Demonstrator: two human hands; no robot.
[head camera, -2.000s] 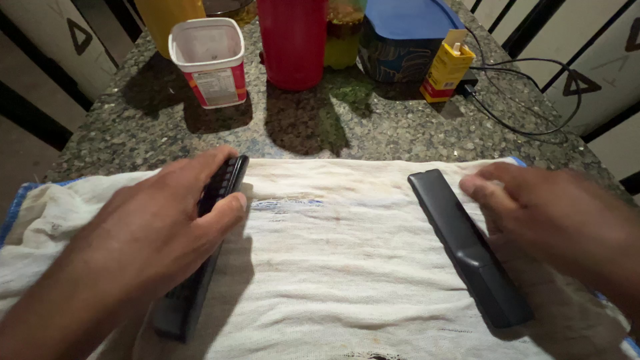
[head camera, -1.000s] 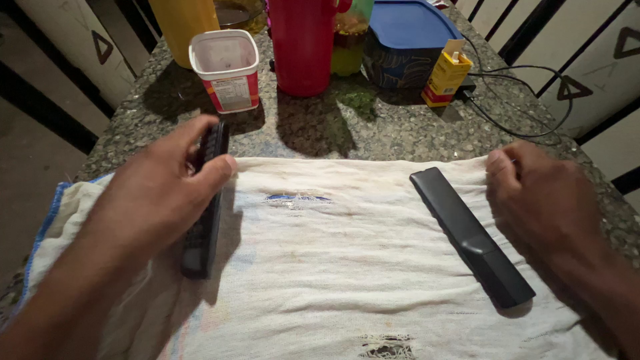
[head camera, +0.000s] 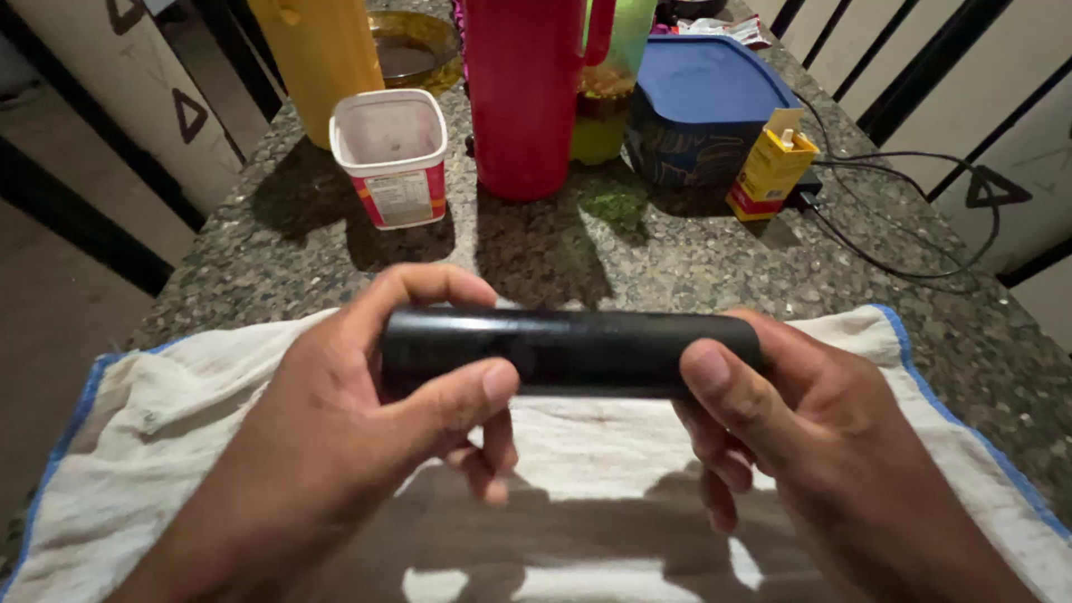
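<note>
A black remote control (head camera: 578, 352) is held level above the white cloth (head camera: 603, 444), its smooth, button-free face toward me. My left hand (head camera: 402, 385) grips its left end, thumb on the near face and fingers behind. Around the right end is my right hand (head camera: 762, 402), its thumb also on the near face. The remote's far side is hidden, so I cannot tell whether a second one is held against it. Shadows of both hands fall on the cloth below.
Beyond the cloth on the granite table (head camera: 670, 260) stand a white and red plastic tub (head camera: 398, 197), a yellow pitcher (head camera: 322, 67), a red pitcher (head camera: 523, 100), a blue-lidded container (head camera: 712, 79) and a small yellow box (head camera: 770, 172). A black cable (head camera: 904, 272) loops at the right.
Both hands have come together at the middle and now grip a black remote. Earlier the left hand held one remote at the left, while another lay on the cloth beside the right hand.
</note>
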